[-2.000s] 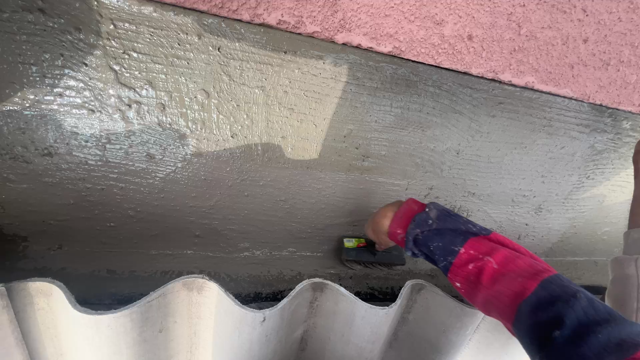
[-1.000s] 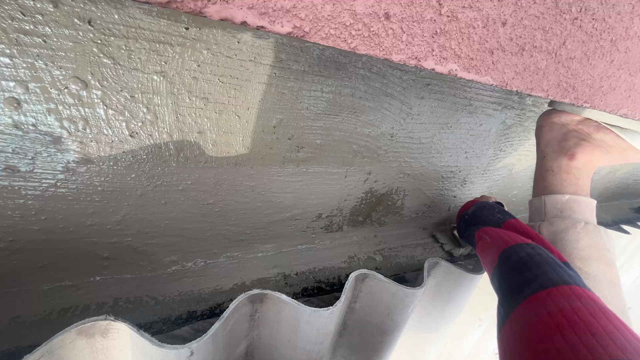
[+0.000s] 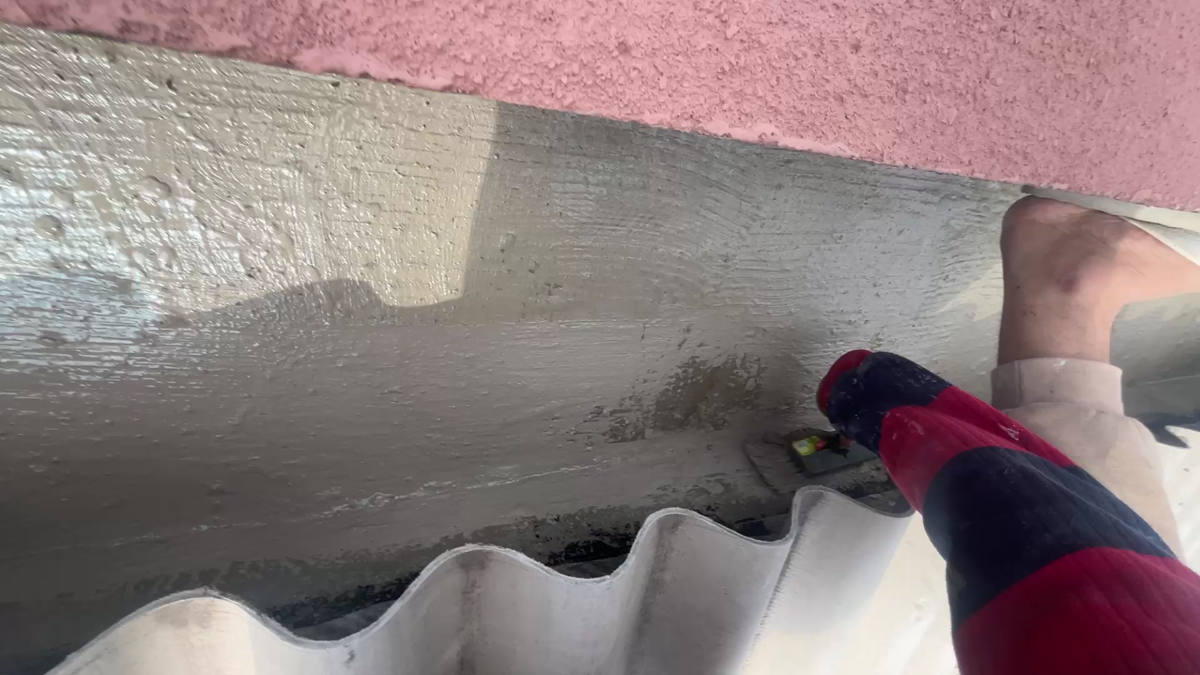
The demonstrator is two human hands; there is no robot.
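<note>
My right hand (image 3: pixel 844 441) is mostly hidden behind its red and navy striped sleeve; it is at a dark, flat-backed brush (image 3: pixel 827 456) with a yellow-green label. The brush lies against the wet, grey-coated surface (image 3: pixel 600 281), low down, just above the edge of a corrugated sheet (image 3: pixel 478 600). Brush strokes run across the coating, and a darker, patchy spot (image 3: pixel 708 389) shows left of the brush. My left hand is out of the frame.
A rough pink wall (image 3: pixel 750 66) borders the coated surface above. A bare foot (image 3: pixel 1064 262) with a beige trouser cuff (image 3: pixel 1057 384) rests on the coating at right. A dark gap (image 3: pixel 581 553) runs behind the wavy sheet edge.
My right hand and the brush have moved right along the lower strip, towards the foot. The patchy dark spot shows from one second ago on. The view has shifted right.
</note>
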